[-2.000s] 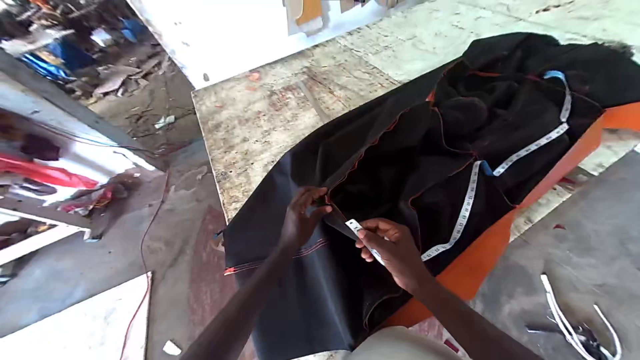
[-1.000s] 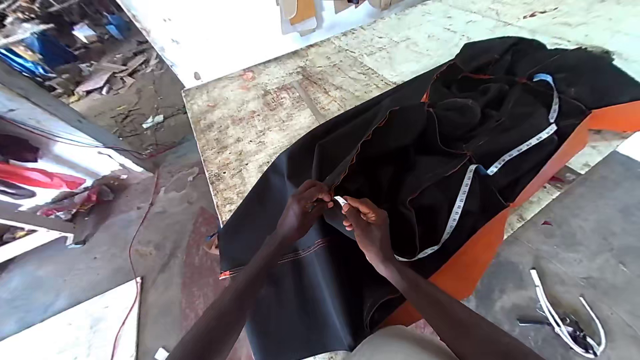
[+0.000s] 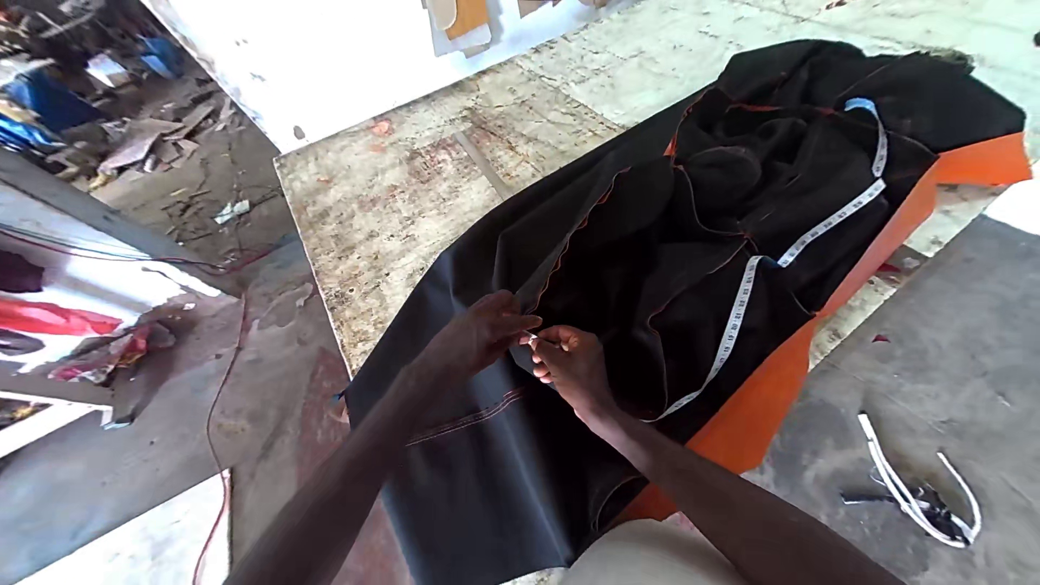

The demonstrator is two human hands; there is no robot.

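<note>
A black garment [image 3: 520,244] with orange stitching is spread over the worktable, and orange fabric [image 3: 756,398] shows along its near right edge. My left hand [image 3: 491,325] pinches at the garment's stitched edge, fingertips closed. Right against it, my right hand [image 3: 573,366] grips a small white piece between thumb and fingers; it looks like the end of the tape measure, though the fingers hide most of it. The white and blue tape measure [image 3: 735,317] winds across the garment to the right of my hands.
The worn wooden tabletop [image 3: 382,219] has its left edge beside the garment. White strips [image 3: 894,479] and a dark tangle lie on the grey surface at lower right. A red cord [image 3: 223,390] runs along the floor at left. Patterns [image 3: 467,20] hang at the top.
My right hand has moved up and left against my left hand. The white tape end, plainly seen sticking out of my right hand earlier, is now mostly hidden by fingers.
</note>
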